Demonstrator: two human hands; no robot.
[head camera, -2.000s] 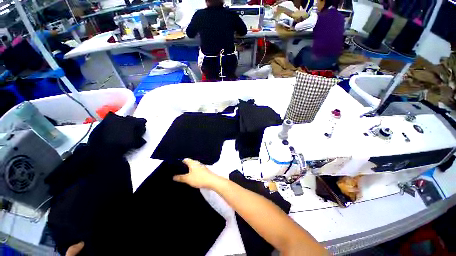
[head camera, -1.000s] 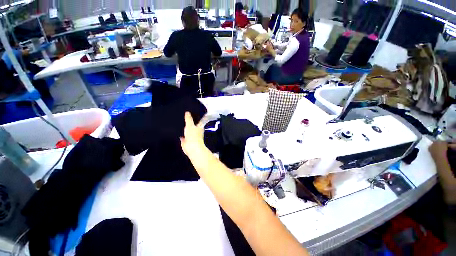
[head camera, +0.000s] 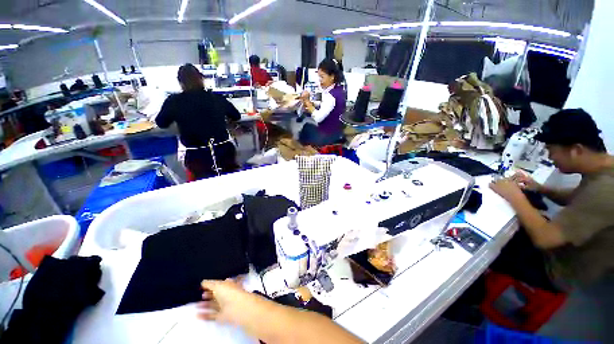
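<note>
My right hand (head camera: 229, 304) reaches in from the bottom, slightly blurred, at the lower right edge of a flat black cloth panel (head camera: 188, 259). Its fingers look apart, and I see nothing held in them. My left hand is not in view. A folded black bundle (head camera: 268, 225) lies behind the machine's needle end. The white sewing machine (head camera: 357, 218) stands right of the panel. A black piece (head camera: 303, 306) lies below the needle area, partly hidden by my forearm. More black cloth (head camera: 57, 292) is heaped at the far left.
A checked cloth (head camera: 314, 180) hangs behind the machine head. An open box with an orange-yellow packet (head camera: 381, 259) sits under the machine arm. A white tub (head camera: 40, 235) stands at left. A person (head camera: 572, 201) works close at right; others work behind. A red bin (head camera: 522, 302) is below the table.
The view has turned right and up. The cloth that was raised around my right hand at the back now lies flat. My right hand has come back nearer to me. My left hand has left the picture.
</note>
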